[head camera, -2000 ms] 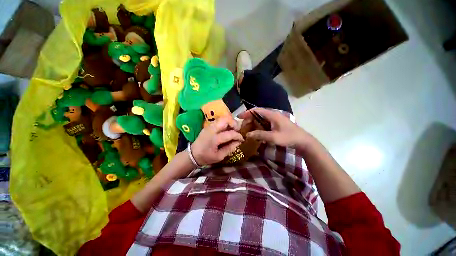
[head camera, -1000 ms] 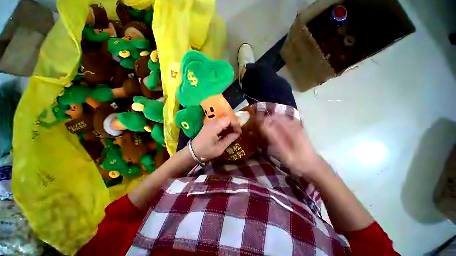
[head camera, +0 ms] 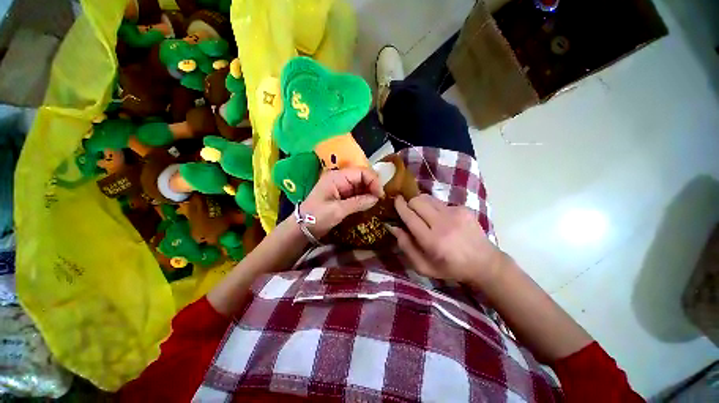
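Note:
A plush money-tree toy (head camera: 323, 106) lies on the lap, its green top pointing away and its orange trunk with a face above the brown pot (head camera: 366, 233). A white patch (head camera: 385, 175) shows between trunk and pot. My left hand (head camera: 340, 197) holds the toy where the trunk meets the pot, its fingers pinched together. My right hand (head camera: 443, 236) rests with bent fingers on the right side of the pot. A fine pale thread runs over the lap near the pot. No needle can be made out.
A yellow plastic sack (head camera: 98, 291) full of the same toys stands at the left. An open cardboard box (head camera: 493, 75) with dark contents is at the upper right. A shoe (head camera: 389, 69) shows ahead on the pale floor. A checked apron (head camera: 347, 338) covers the lap.
My right hand has come down from its blurred motion onto the pot's right side. My left hand remains on the toy. The whole view has shifted slightly.

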